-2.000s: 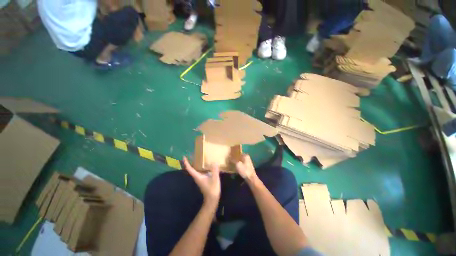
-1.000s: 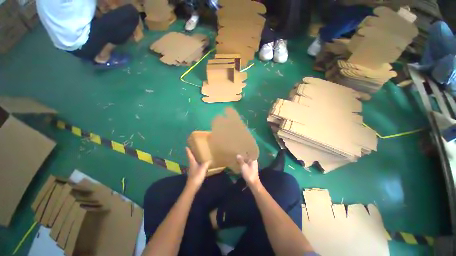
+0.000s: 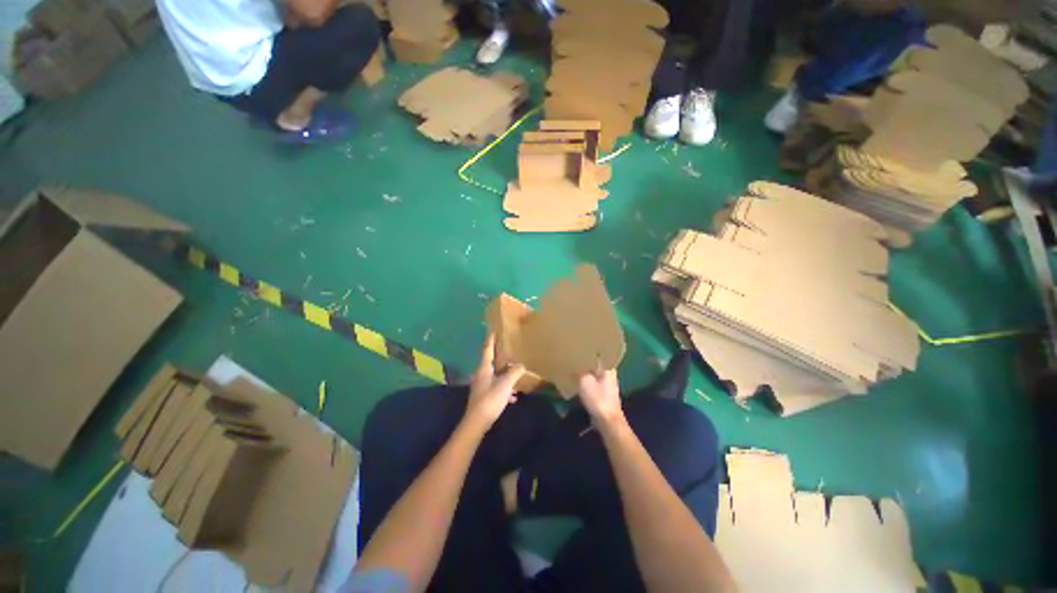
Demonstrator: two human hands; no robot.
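A small tan folded box (image 3: 514,331) is held above my lap, with its rounded lid flap (image 3: 576,330) standing open on the right side. My left hand (image 3: 496,388) grips the box's lower left wall, thumb inside the near edge. My right hand (image 3: 599,394) holds the lower edge of the lid flap. The base of the box is mostly hidden behind the flap and my fingers. At the lower left a nested row of folded boxes (image 3: 209,458) lies partly on a white sheet (image 3: 99,570).
A large blank stack (image 3: 800,290) lies ahead right, another blank (image 3: 811,527) beside my right knee. A large open carton (image 3: 87,336) is at left. Hazard tape (image 3: 315,313) crosses the floor. Folded boxes (image 3: 554,174) stand ahead. Other people, including white shoes (image 3: 680,117), are beyond.
The lid flap has turned from lying away from me to standing upright at the right, with my right hand moved onto it. The view has swung left, showing more of the large carton.
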